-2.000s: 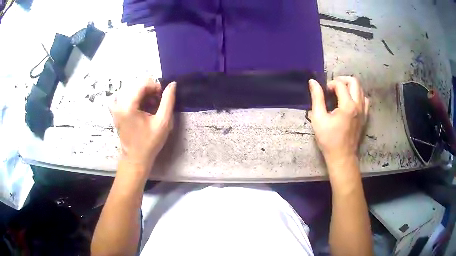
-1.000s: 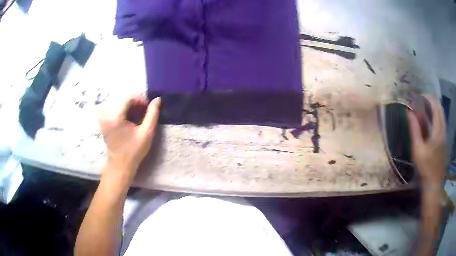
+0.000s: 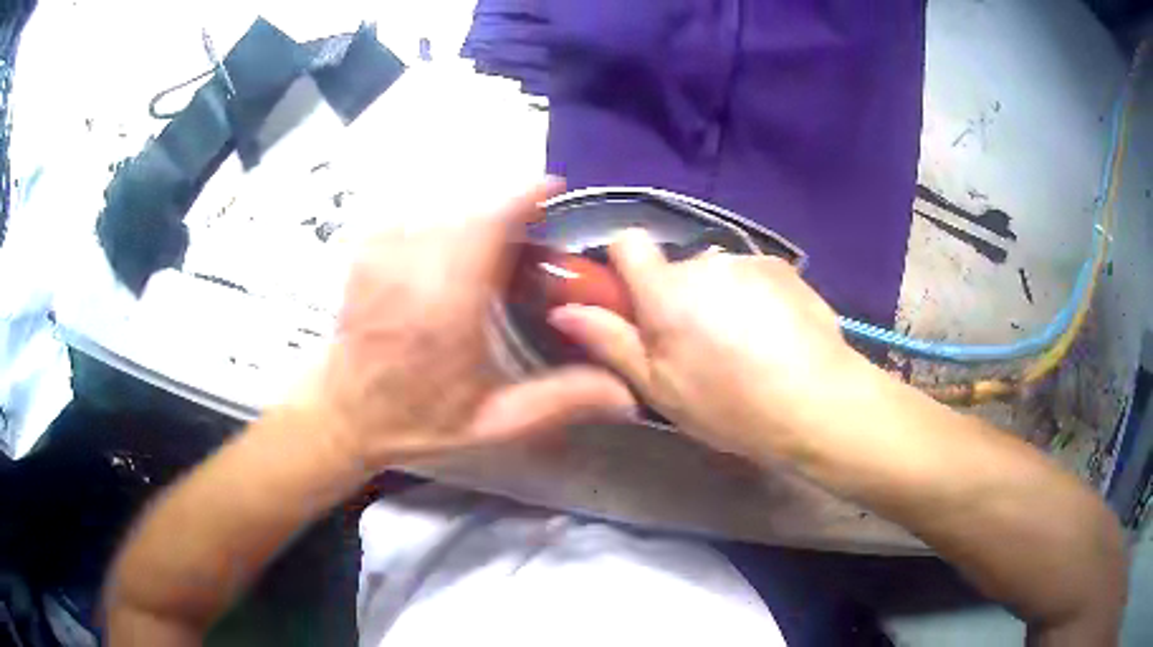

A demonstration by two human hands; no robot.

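Note:
The steam iron (image 3: 632,209) stands over the near end of the purple fabric panels (image 3: 809,139). My right hand (image 3: 708,329) is closed round its red-orange handle (image 3: 584,288). My left hand (image 3: 430,329) is blurred, at the left side of the iron, with its fingers apart; whether it touches the iron I cannot tell. The iron and my hands hide the dark interfacing strip at the panels' near end.
A bundle of dark interfacing strips (image 3: 202,152) lies in a curve at the left of the pale, stained pressing table (image 3: 266,284). Thin dark strips (image 3: 967,221) lie right of the panels. A blue hose (image 3: 974,349) and a yellow-brown line (image 3: 993,389) loop at the right.
The iron has come from the table's right end onto the near end of the panels, in my right hand. My left hand has let go of the strip's left end and moved to the iron's side.

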